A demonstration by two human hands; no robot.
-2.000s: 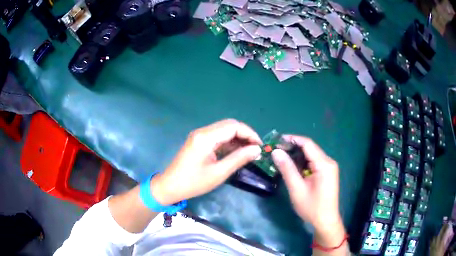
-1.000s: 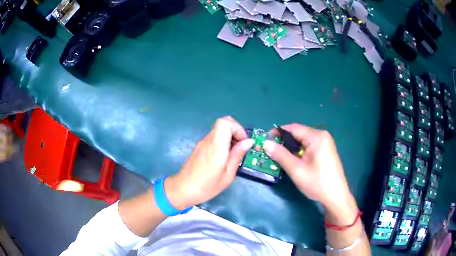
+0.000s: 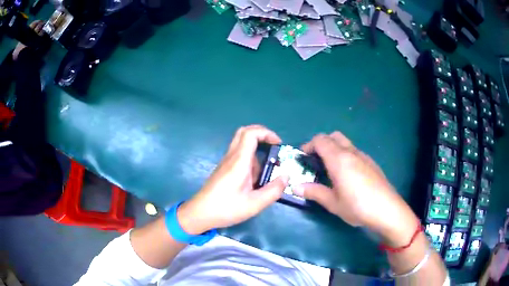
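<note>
A black square housing [image 3: 269,166] with a circuit board [image 3: 291,160] in it is held between my hands near the bench's front edge. The board looks whitish under glare. My left hand [image 3: 237,179] grips the housing's left side, with the thumb on the board's lower part. My right hand [image 3: 343,181] grips the right side, with the thumb at the board's lower right and the fingers at the top right corner. The dark area under my right fingers is too hidden to tell whether a tool is there.
Foam-backed boards [image 3: 310,34] lie heaped at the far side, with a dark yellow-spotted tool [image 3: 375,22] on them. Filled housings [image 3: 446,159] stand in rows at right. Black round-fronted units [image 3: 75,71] stand far left. Another person's dark sleeve [image 3: 30,100] is at left, above a red stool [image 3: 92,204].
The board has gone from loose between my fingers to lying in the housing. My thumbs have moved lower on it and the unit is tilted into glare. Another person's arm has appeared at left.
</note>
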